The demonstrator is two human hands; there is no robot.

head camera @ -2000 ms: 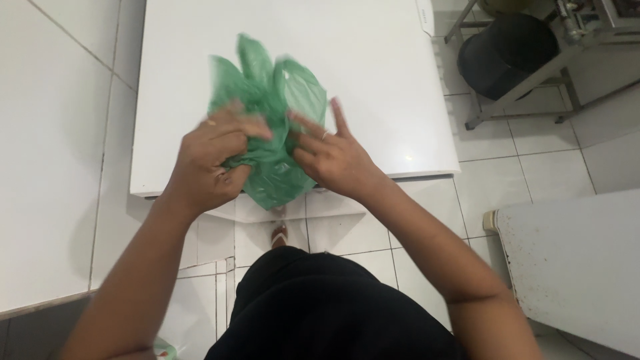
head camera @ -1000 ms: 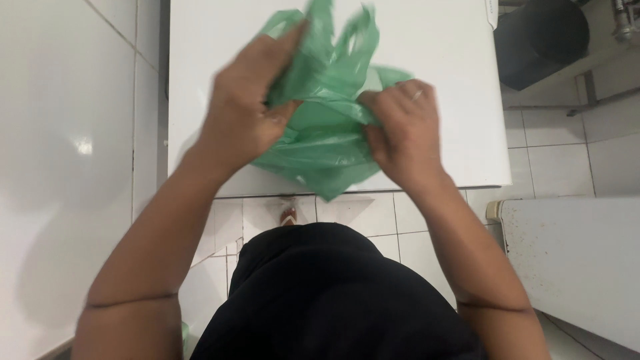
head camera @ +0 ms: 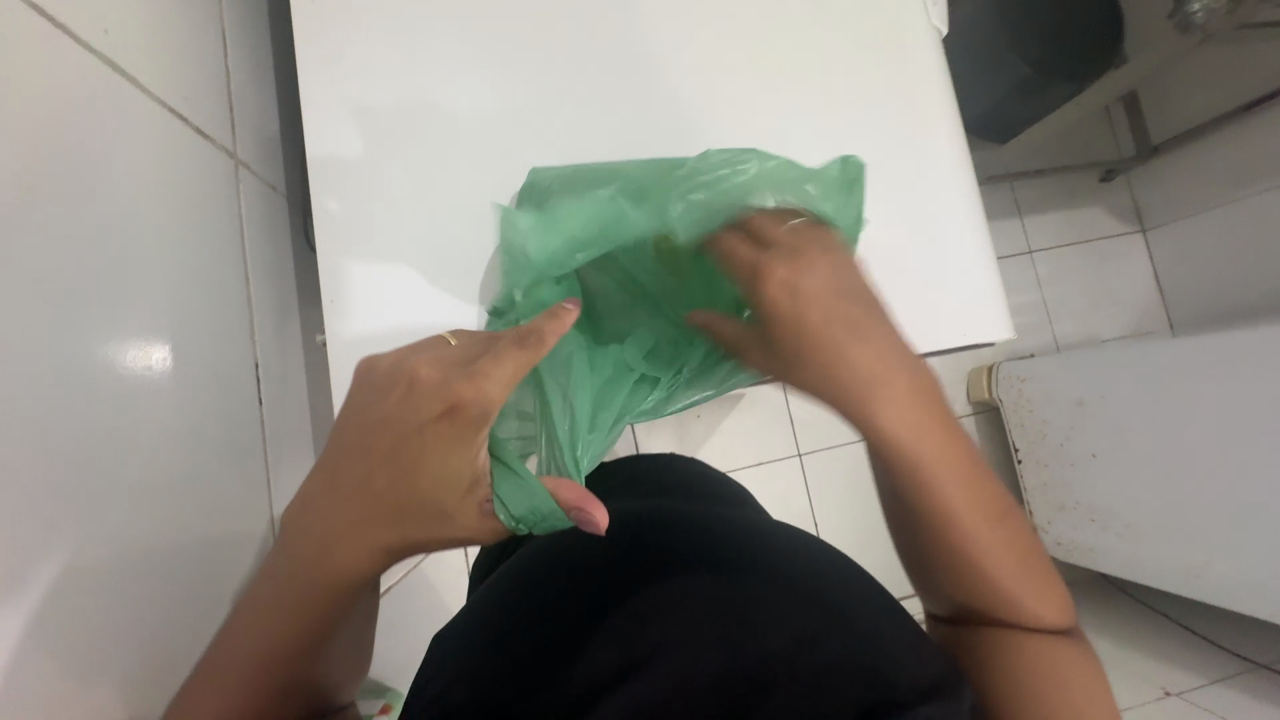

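Note:
A thin green plastic bag (head camera: pixel 600 215) lies spread at the near edge of a white flat-topped surface (head camera: pixel 620 80), its mouth wide and facing up. One handle loop passes around the thumb of my left hand (head camera: pixel 440 440), whose index finger rests by the bag's left rim. My right hand (head camera: pixel 800 300) is at the right side of the bag's mouth, slightly blurred, fingers apart and curved over the inside. Whether the right fingers pinch the plastic cannot be made out. A small yellowish-green patch (head camera: pixel 668 252) shows in the bag beside the right fingertips.
A dark bucket-like container (head camera: pixel 1030 60) stands by a metal frame (head camera: pixel 1130 130) at the upper right. A white panel with rust specks (head camera: pixel 1160 460) is at the right. White wall tiles (head camera: pixel 120 300) run along the left, and tiled floor (head camera: pixel 1090 290) shows beyond the surface.
The crumpled green bag has been spread, and its mouth now gapes. My left hand has come nearer my body, with a handle loop around its thumb.

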